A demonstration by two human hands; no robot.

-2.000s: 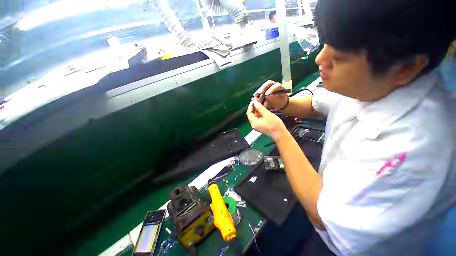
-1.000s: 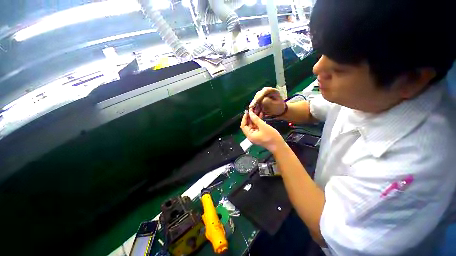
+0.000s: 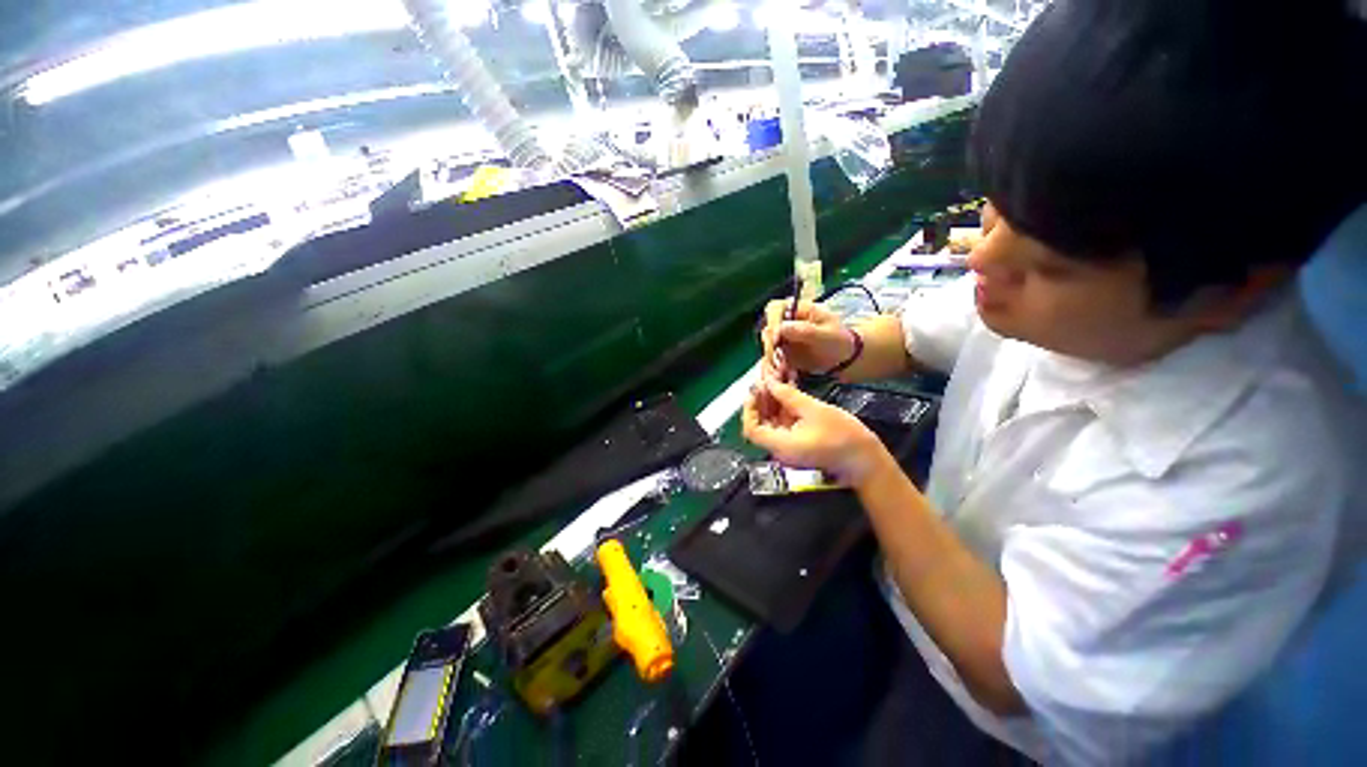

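Neither of my hands is in view. Nearest in front of me, an opened phone with a bright, yellow-edged battery lies tilted on the green bench at the bottom. Beside it stands a black and yellow soldering station. A thick yellow-handled tool leans or lies against the station's right side; its exact support cannot be told. A green ring or spool is partly hidden behind the yellow tool.
Another person fills the right side, both hands raised over the bench with a thin dark tool. Below them are a clear round dish, another opened phone and a black mat. A green partition runs along the left.
The view has shifted a little. The other person's hands have changed pose, and the thin dark tool now points upward. The bench items show no clear movement of their own.
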